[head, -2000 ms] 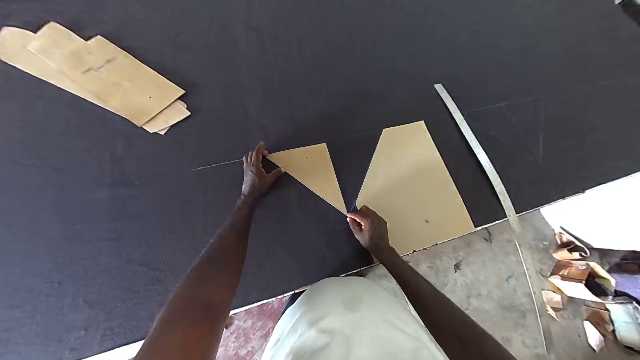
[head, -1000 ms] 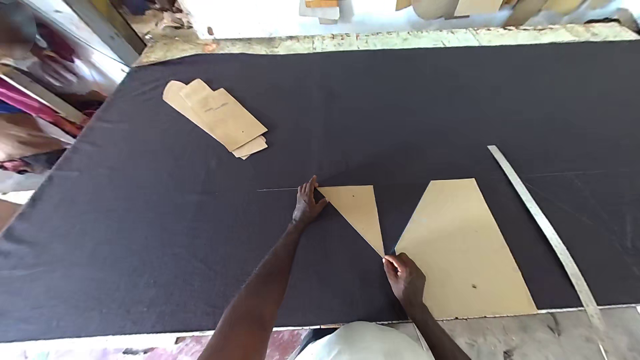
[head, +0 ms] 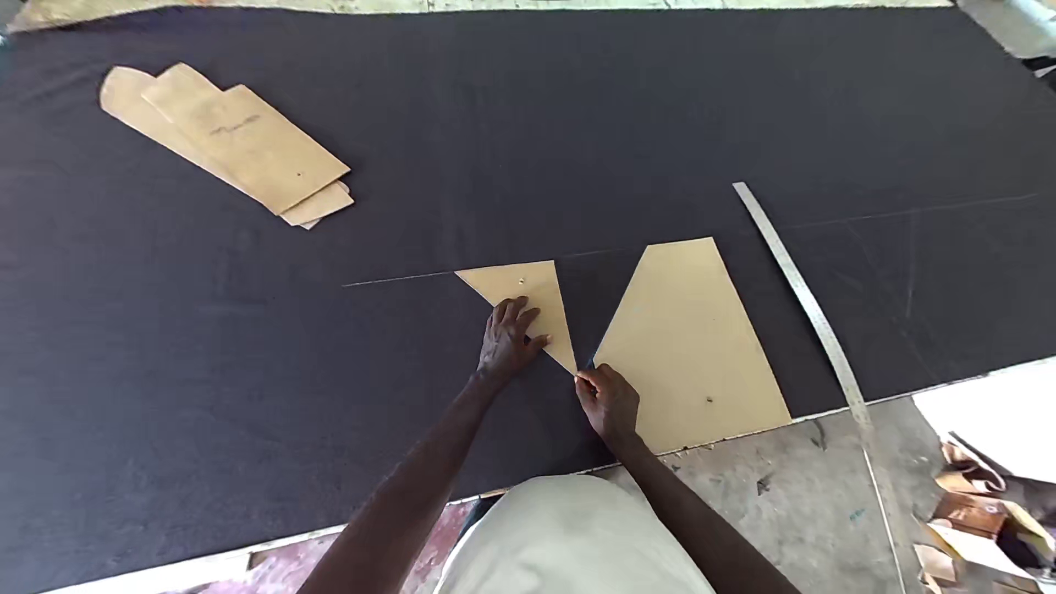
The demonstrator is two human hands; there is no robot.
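On dark fabric [head: 289,371] lies a triangular tan card pattern piece [head: 536,289]. My left hand [head: 509,345] rests on its slanted lower left edge, fingers spread over the card. At the triangle's bottom tip is my right hand [head: 608,400], thumb and forefinger pinched together; whether they grip the tip or something small is hidden. A larger four-sided card pattern piece [head: 701,338] lies right of the triangle, its lower left edge beside my right hand. A thin pale line runs along the triangle's top edge.
Several overlapping tan card patterns [head: 247,148] lie at the upper left, one bearing writing. A long metal ruler [head: 808,305] lies at the right and projects past the table's near edge. Scraps [head: 973,520] lie at the lower right, beyond the concrete floor [head: 767,487].
My left hand has moved from the triangle's upper left corner down along its slanted edge, onto the card. My right hand stays at the bottom tip. The view has shifted.
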